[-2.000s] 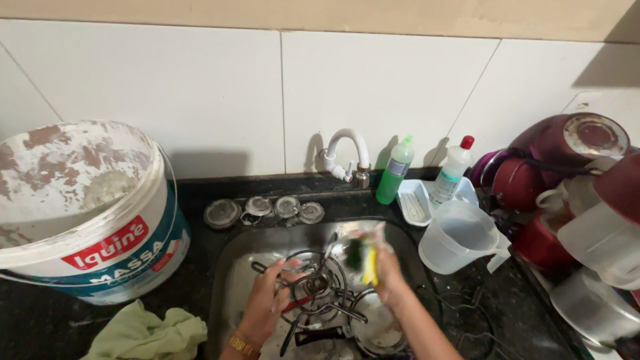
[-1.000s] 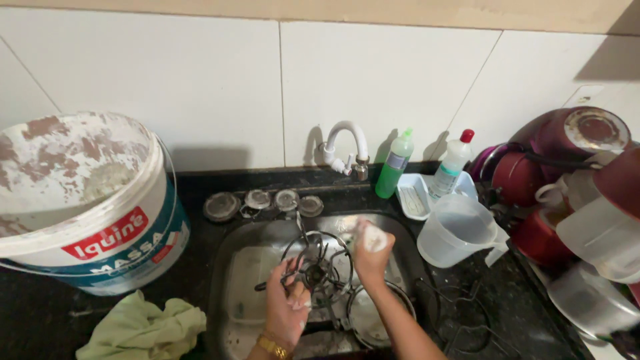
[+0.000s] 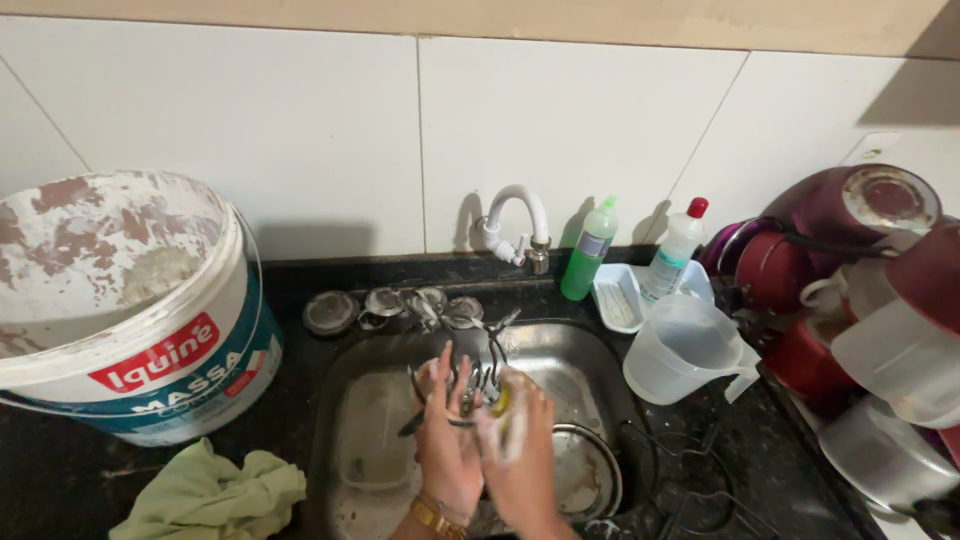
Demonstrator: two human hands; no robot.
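Note:
Over the steel sink (image 3: 592, 375), my left hand (image 3: 450, 442), with a gold watch at the wrist, holds a dark wire stove grate (image 3: 495, 349), raised and tilted. My right hand (image 3: 521, 450) presses a soapy yellow sponge (image 3: 502, 401) against the grate, close beside my left fingers. Foam whitens the right fingers, and motion blurs them. Below, a round metal lid or pan (image 3: 589, 469) and a clear plastic container (image 3: 375, 427) lie in the basin. The hands hide part of the grate.
Burner caps (image 3: 330, 313) line the back rim near a white faucet (image 3: 517, 202). A large bucket (image 3: 150, 375) and green cloth (image 3: 214, 491) are at left. Green soap bottle (image 3: 589, 251), red-capped bottle (image 3: 675, 251), plastic jug (image 3: 679, 349), another grate (image 3: 694, 450) and stacked pots (image 3: 776, 270) stand at right.
The grate has been lifted and tilted from lower in the basin. My right hand has moved left and down, close to my left hand.

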